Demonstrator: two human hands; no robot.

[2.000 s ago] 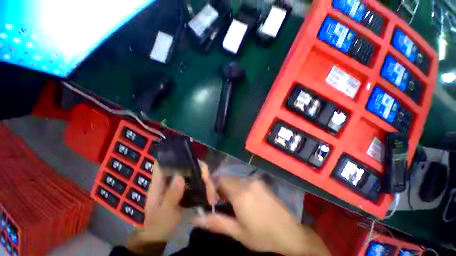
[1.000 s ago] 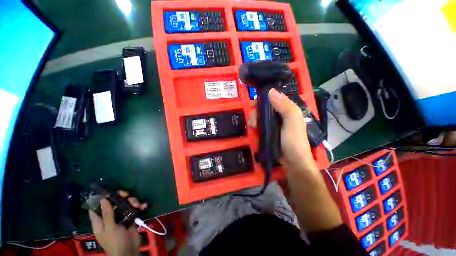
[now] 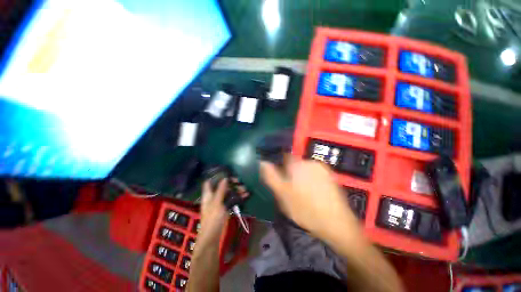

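My left hand [image 3: 216,197] is at the bench's front edge and holds a dark handset [image 3: 233,191] with a white cable plug [image 3: 237,212] at its lower end. My right hand [image 3: 305,188] is blurred, over the tray's left edge. A dark shape, seemingly the barcode scanner [image 3: 273,149], is at its fingertips; whether the fingers grip it is unclear. The red phone tray [image 3: 384,149] holds blue-screened phones [image 3: 410,134] and phones with open backs [image 3: 341,157]. Two pockets show white label slips [image 3: 357,124]. Another cabled dark handset [image 3: 448,191] lies over the tray's right side.
Black units with white patches [image 3: 247,109] lie left of the tray. A large monitor [image 3: 108,85] fills the upper left. A second tray of phones [image 3: 163,251] sits below the bench at left. A dark mouse [image 3: 512,195] lies on a pale pad [image 3: 490,182] at right.
The view has swung left. My right hand has moved from above the tray with the scanner to the tray's left edge. My left hand still holds the cabled handset.
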